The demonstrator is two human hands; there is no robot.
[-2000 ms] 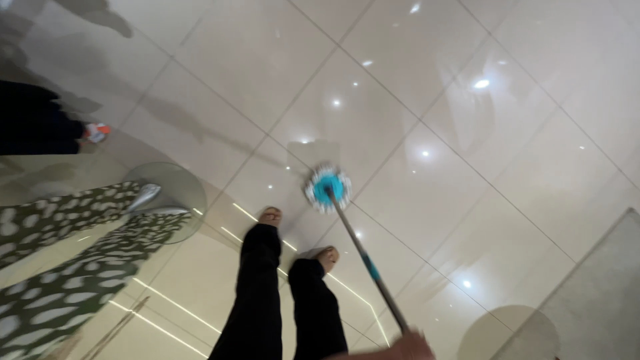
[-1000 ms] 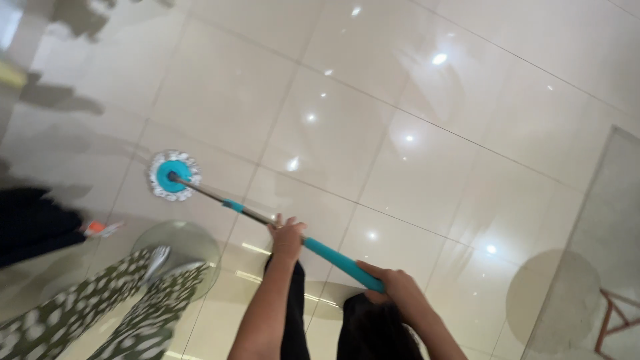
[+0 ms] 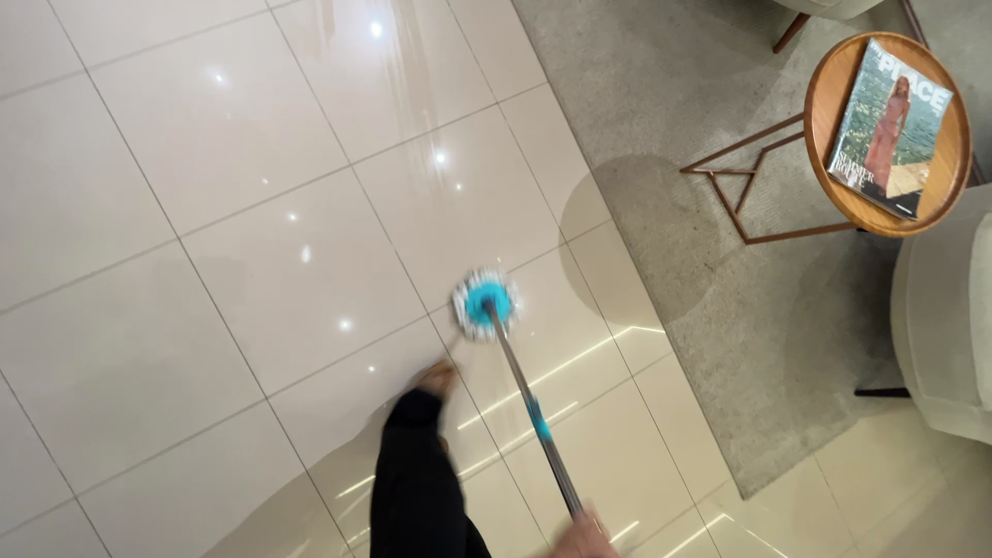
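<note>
A spin mop with a turquoise round head (image 3: 488, 302) and a white string fringe rests on the glossy tiles, a little above the middle of the lower half of the view. Its grey metal pole (image 3: 558, 473) with a turquoise collar (image 3: 536, 418) slants down to the bottom edge. There my left hand (image 3: 587, 536), blurred and partly cut off, is closed around the pole. The upper end of the pole is out of sight. My right hand is not in view.
My bare foot (image 3: 439, 378) and black trouser leg are left of the mop. A grey rug (image 3: 659, 256) lies to the right, with a round wooden side table (image 3: 825, 167) holding a magazine (image 3: 891, 132). Pale upholstered chairs (image 3: 938, 325) stand beside it. Ceiling lights reflect in the tiles.
The view has shifted strongly to the right, onto the rug and side table. The mop head has moved away from the other person's feet to near the rug. My right hand has left the view.
</note>
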